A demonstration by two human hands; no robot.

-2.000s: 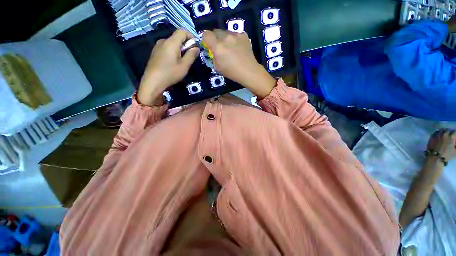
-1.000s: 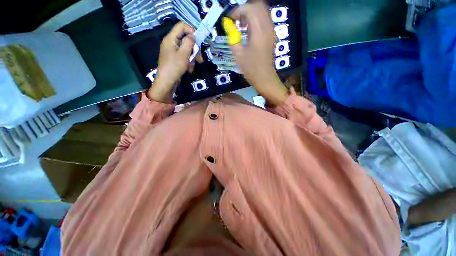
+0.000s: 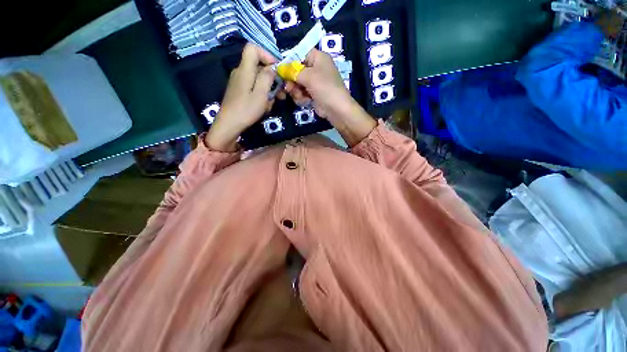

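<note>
My left hand (image 3: 246, 89) and my right hand (image 3: 322, 82) meet over the black tray (image 3: 194, 77). They hold a white-grey strap piece (image 3: 304, 43) between them, its free end pointing up and right. A yellow tool or finger cover (image 3: 290, 70) shows at my right thumb and fingers; which one I cannot tell. The strap's lower end is hidden by my fingers. White square watch cases (image 3: 380, 53) stand in a column right of my hands, and others lie below and above them. A stack of strapped pieces (image 3: 206, 26) lies at the tray's upper left.
A translucent jug (image 3: 89, 96) with brown tape stands on the green bench (image 3: 467, 34) at left. A person's blue sleeve (image 3: 570, 75) is at right, and another person's arm (image 3: 595, 292) at lower right. A cardboard box (image 3: 103, 227) is below left.
My right hand has come down and left from the upper tray to meet my left hand at the strap. The bundle of straps below my right hand is now mostly covered.
</note>
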